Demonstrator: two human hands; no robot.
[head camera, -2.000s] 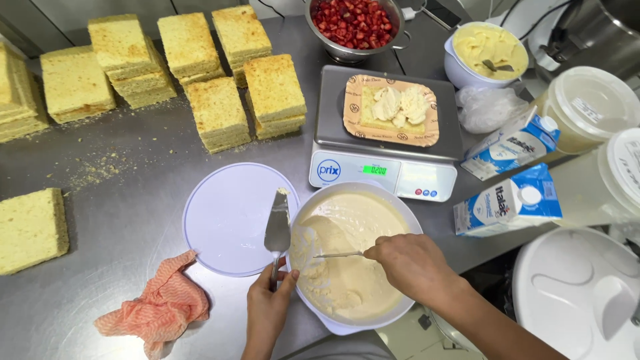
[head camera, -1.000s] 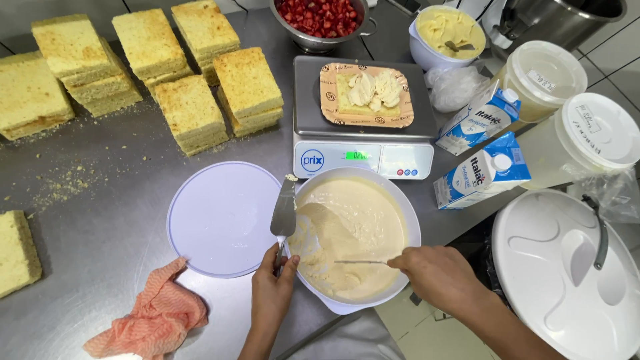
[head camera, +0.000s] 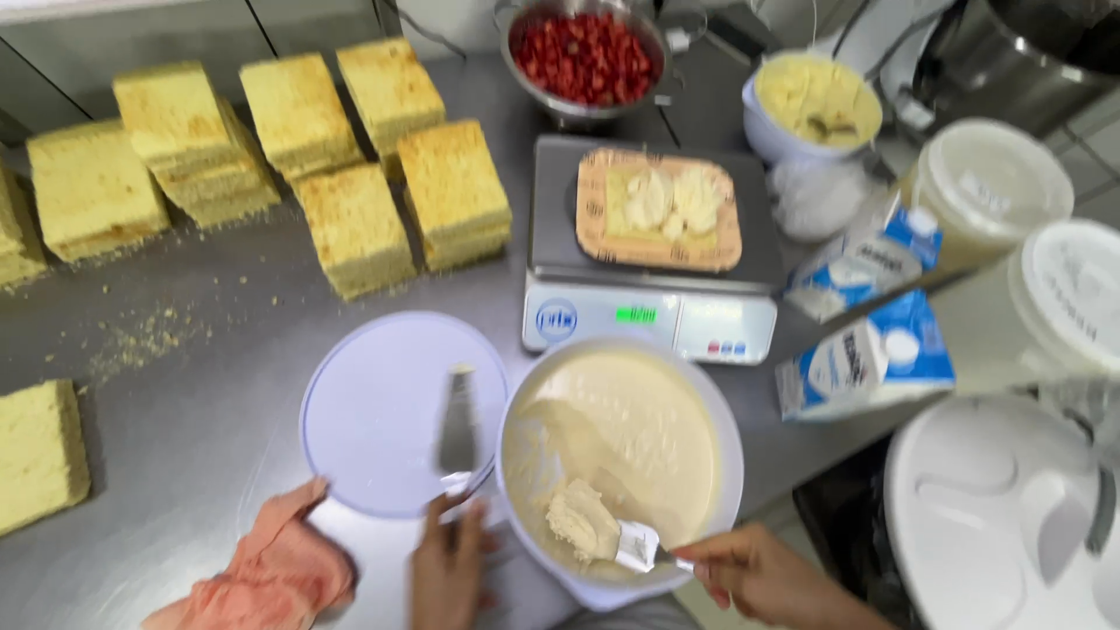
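Observation:
My left hand (head camera: 451, 560) grips the handle of a metal cake spatula (head camera: 458, 420), whose blade is blurred over the right part of a round pale lid (head camera: 385, 394). My right hand (head camera: 752, 569) holds a spoon (head camera: 643, 547) heaped with a thick cream-coloured mass, low over the near side of a white bowl (head camera: 733, 455). Pale cream (head camera: 639, 420) fills much of that bowl. Behind it, a digital kitchen scale (head camera: 542, 219) bears a patterned cardboard tray (head camera: 591, 241) with a flat yellow cake piece and dollops of cream (head camera: 674, 197).
Stacked sponge cake blocks (head camera: 201, 122) line the back left, near crumbs and a single block (head camera: 39, 455). A crumpled pink cloth (head camera: 271, 569) lies at front left. Around the right stand a metal strainer of chopped strawberries (head camera: 586, 61), a bowl of yellow cream (head camera: 814, 96), cartons (head camera: 866, 350) and lidded tubs (head camera: 997, 175).
My right hand has moved toward me, and the spoon has come up out of the cream bearing a thick heap. The left hand has shifted slightly, still holding the spatula.

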